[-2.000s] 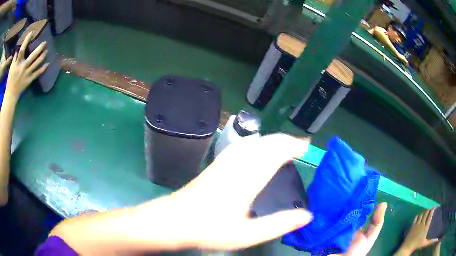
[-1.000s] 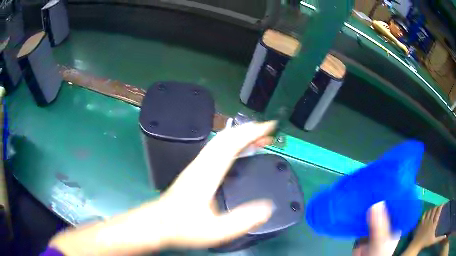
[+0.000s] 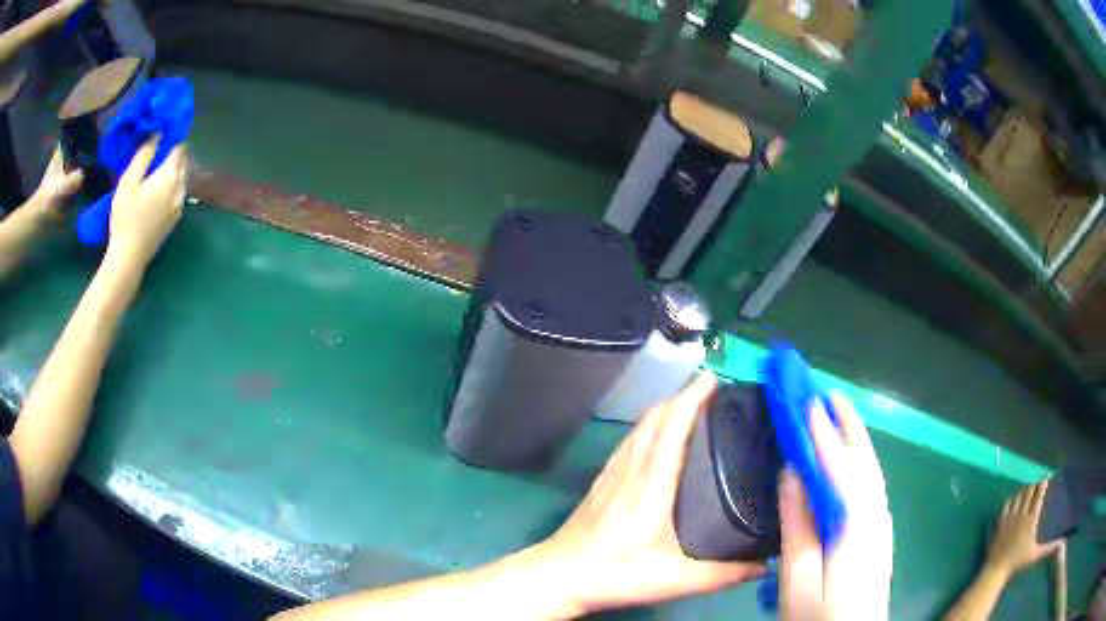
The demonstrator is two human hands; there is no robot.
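Note:
My left hand (image 3: 619,522) holds a dark speaker (image 3: 734,485) by its side, with its plain black end facing up. My right hand (image 3: 849,510) holds a bunched bright blue cloth (image 3: 794,425) against the black end and right side of that speaker. The speaker's right side is hidden by the cloth and hand. A second speaker (image 3: 522,376) stands on the green bench to the left, black base up, with small dark recesses at its corners and a grey side. A white bottle (image 3: 655,370) with a silver cap stands between the two speakers, partly hidden.
Speakers with wood-grain tops (image 3: 679,182) stand on the recessed conveyor beyond, partly behind a green post (image 3: 807,182). At left, another person's hands (image 3: 146,200) hold a blue cloth and a speaker. At right, another hand (image 3: 1019,528) touches a dark object.
My left hand has taken hold of the nearer speaker. My right hand has brought the cloth left onto it. The standing speaker appears farther right in view. The neighbour's hands and cloth now show at left.

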